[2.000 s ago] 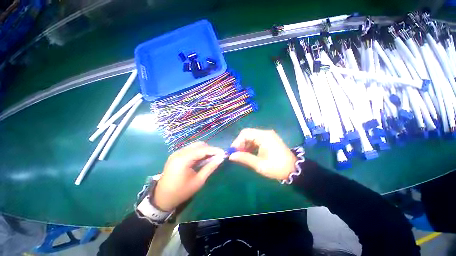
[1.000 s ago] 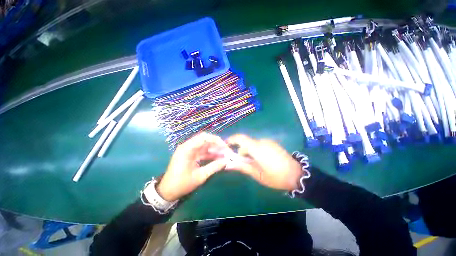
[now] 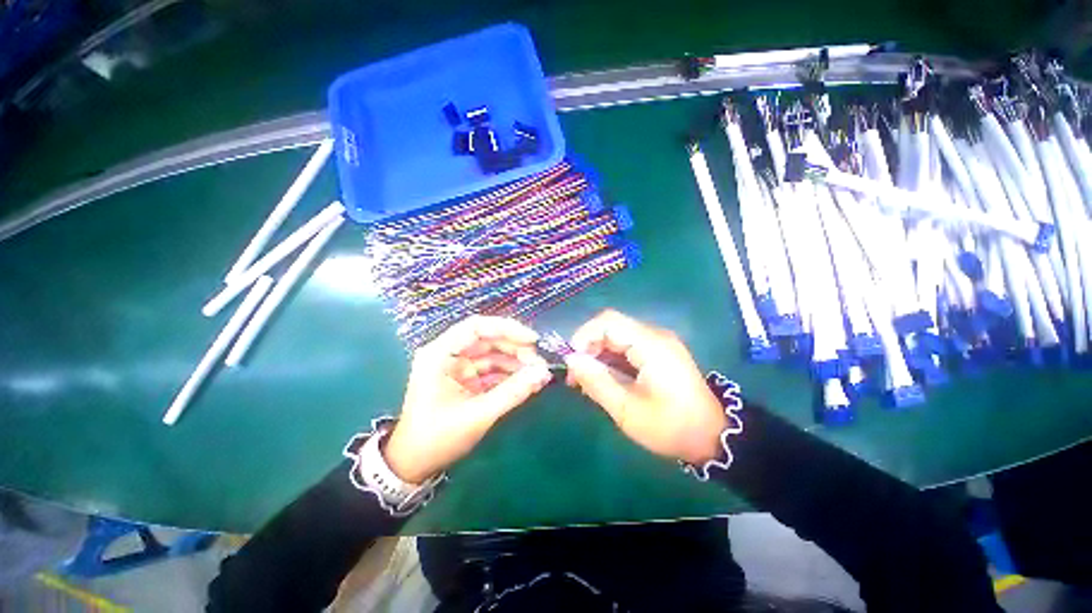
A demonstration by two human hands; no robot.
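Note:
My left hand [image 3: 461,389] and my right hand [image 3: 653,389] meet low in the middle of the view, over the green bench top. Between their fingertips they pinch a small wire end [image 3: 554,347] with thin wires and a dark piece, partly hidden by the fingers. I cannot tell if the dark piece is a connector housing. The rest of the held item is hidden. Just beyond my hands lies a pile of unsleeved wire harnesses [image 3: 503,254] with blue connectors [image 3: 620,217] at its right end.
A blue parts tray [image 3: 413,144] with several dark housings [image 3: 485,140] stands behind the pile. Loose white sleeves [image 3: 283,211] lie left. A large heap of finished harnesses [image 3: 826,263] lies right. A metal rail [image 3: 641,80] runs behind. The green bench top [image 3: 108,323] has a curved front edge.
The fingers have shifted on the held item. The blue piece seen between them two seconds ago no longer shows; thin wires and a dark piece now show. The camera view has shifted slightly.

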